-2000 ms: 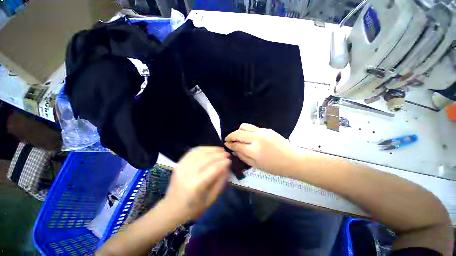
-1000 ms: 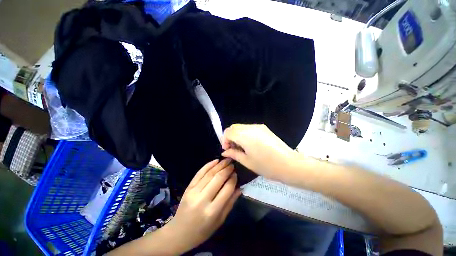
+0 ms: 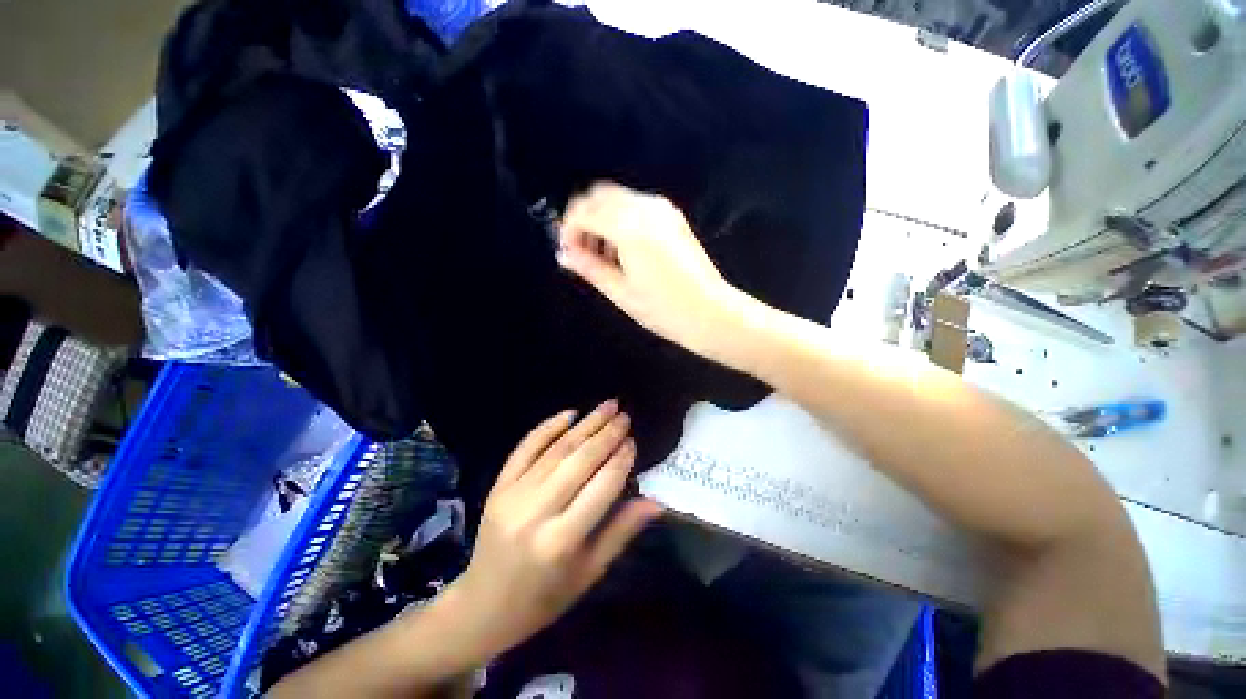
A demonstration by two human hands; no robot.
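Note:
A black garment piece (image 3: 683, 150) lies spread on the white machine table, with more black cloth bunched at the left. My left hand (image 3: 554, 512) lies on the cloth's lower edge at the table front, fingers slightly apart, palm down. My right hand (image 3: 635, 260) is on the middle of the cloth, fingertips curled together at the upper end of the opening. Whether cloth is pinched in them is hard to tell. Only a small pale bit of the opening (image 3: 545, 215) shows beside the fingertips.
The white sewing machine (image 3: 1134, 150) stands at the upper right, with a tan block (image 3: 948, 332) and a grey metal bar (image 3: 1045, 313) near it. Blue-handled snips (image 3: 1114, 417) lie at the right. A blue basket (image 3: 178, 533) is below left, beside a clear plastic bag (image 3: 191, 307).
My right hand has moved up along the opening, away from my left hand. The white strip that showed in the opening is now mostly covered. My left hand stays near the front edge.

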